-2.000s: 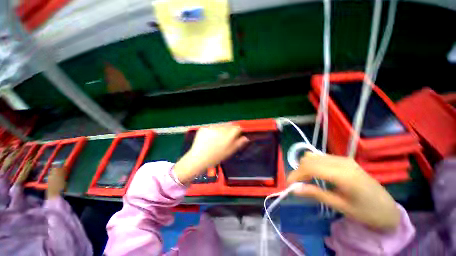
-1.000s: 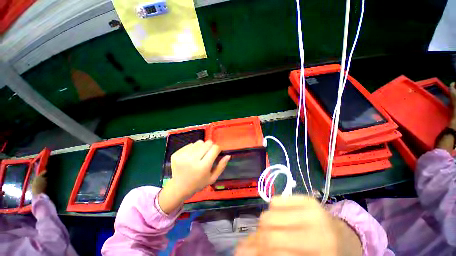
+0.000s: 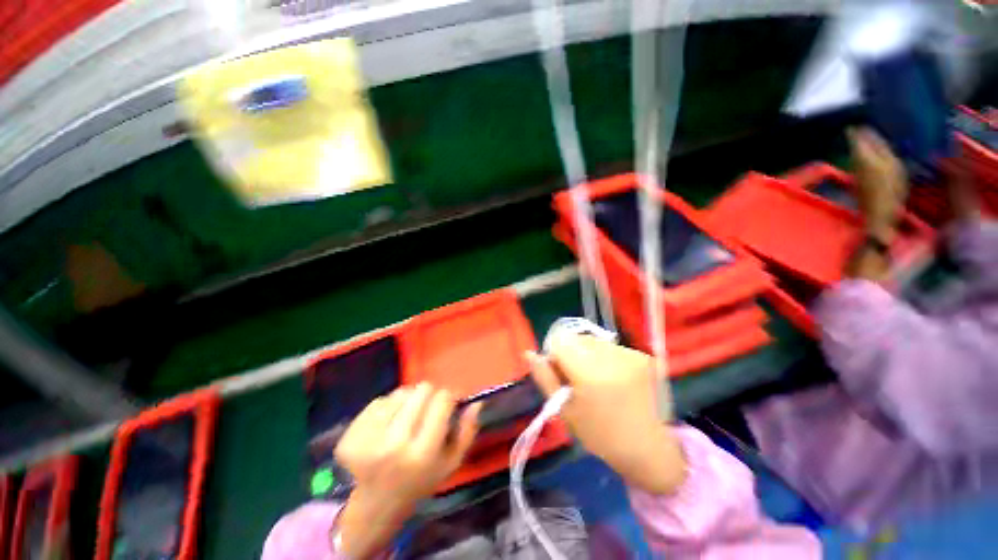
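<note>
My left hand [image 3: 399, 448] grips the left edge of a dark tablet [image 3: 509, 407], which is tilted over the front part of an orange foam tray [image 3: 468, 345]. My right hand [image 3: 613, 410] is at the tablet's right end, holding a coiled white cable [image 3: 575, 330]; a loop of it hangs below the hand. Its fingertips and any plug are too blurred to tell. Directly left lies another tablet [image 3: 356, 383] in its tray, with a green spot on its lower part, partly behind my left hand.
Trayed tablets stand at the left [image 3: 155, 481]. Stacked orange trays [image 3: 711, 328] are at the right behind hanging white cords [image 3: 648, 219]. Another person's hand [image 3: 875, 197] and sleeve are at far right. A yellow sheet [image 3: 290, 137] hangs on the green wall.
The view has swung right. My right hand has moved from low in front up to the tablet's right end with the coiled cable. The tablet has lifted and tilted, showing mostly its edge.
</note>
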